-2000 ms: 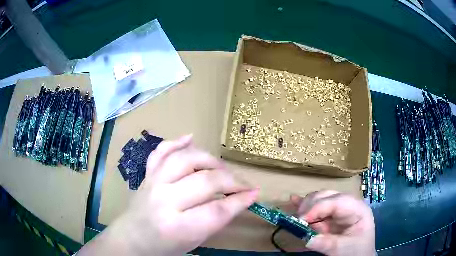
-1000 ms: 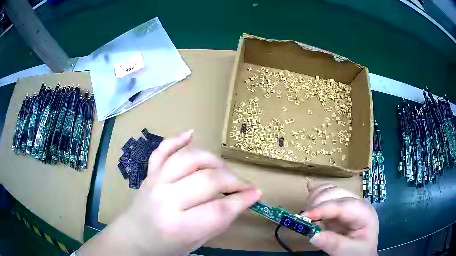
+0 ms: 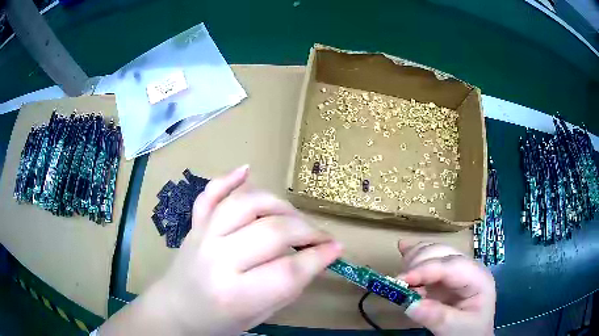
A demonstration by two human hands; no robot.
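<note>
A slim green circuit board unit is held slanting down to the right above the cardboard. Its small dark display glows with blue-white characters. My left hand grips the unit's upper-left part between thumb and fingers, which hide that end. My right hand pinches the rear end by a small white connector. A black lead curves below the board; where it joins is partly hidden.
A cardboard box holds many tiny gold-tan parts. Dark rectangular pieces lie in a pile left of my left hand. A plastic bag lies behind them. Unit stacks stand at the left and right.
The display was dark two seconds ago and is now lit, and its characters differ from one second ago. Both hands keep their hold with little movement.
</note>
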